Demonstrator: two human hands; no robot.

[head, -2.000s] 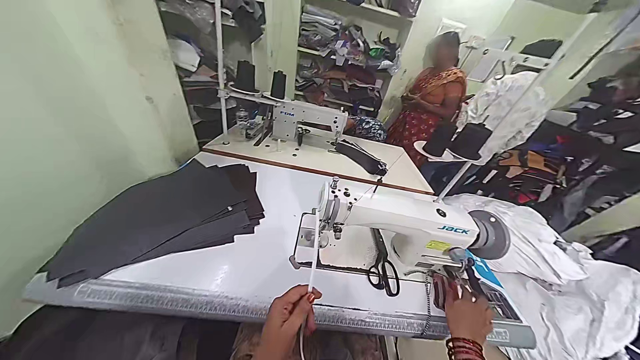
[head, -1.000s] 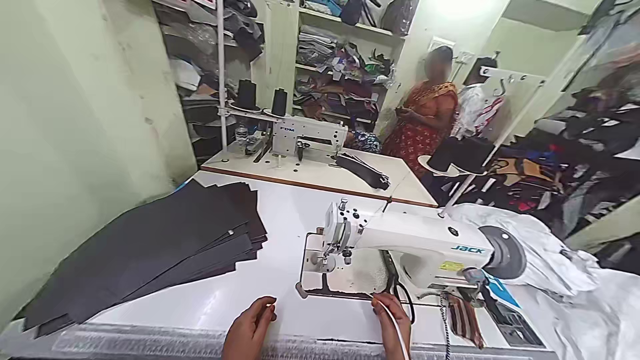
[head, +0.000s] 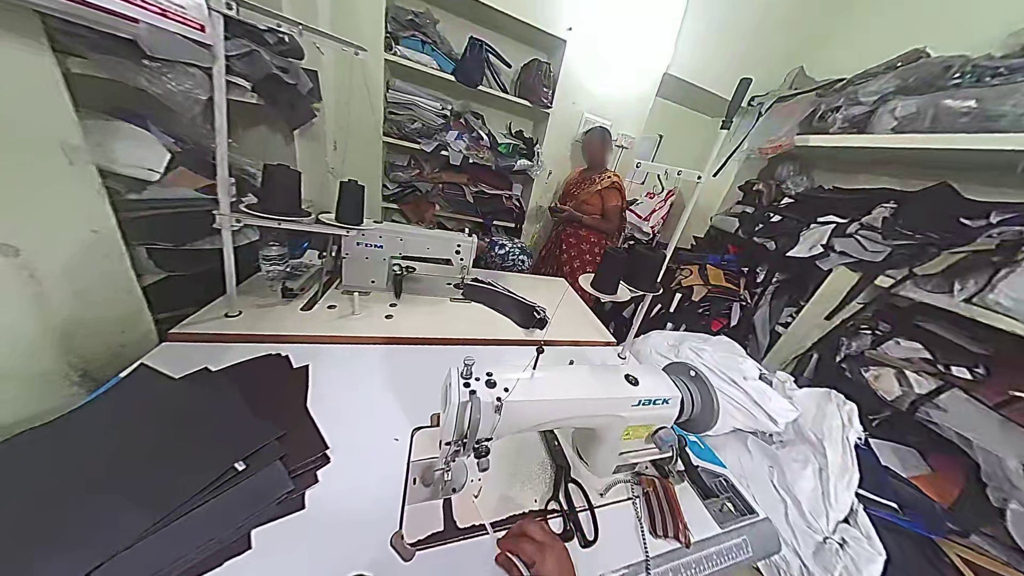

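Observation:
In the head view, my right hand [head: 538, 549] is at the bottom edge, partly cut off, its fingers pinching a narrow white strip [head: 485, 516]. The strip runs up toward the needle area of a white Jack sewing machine [head: 572, 404]. Just right of this hand lie black-handled scissors [head: 572, 500], partly behind the machine arm. A bundle of brown and striped strips [head: 662, 510] rests farther right. My left hand is out of view. Dark flat cut pieces [head: 176, 456] are stacked on the white table [head: 360, 448] at the left.
Behind stands a second sewing machine [head: 408, 256] with dark strips [head: 506, 304] and black thread cones [head: 350, 202]. White cloth [head: 800, 456] is heaped at the right. A person [head: 588, 212] stands at the back, near loaded shelves [head: 472, 80].
My left hand has gone out of view; two seconds ago it held the white strip. My right hand was then at the striped bundle and now holds the strip. The view has tilted up.

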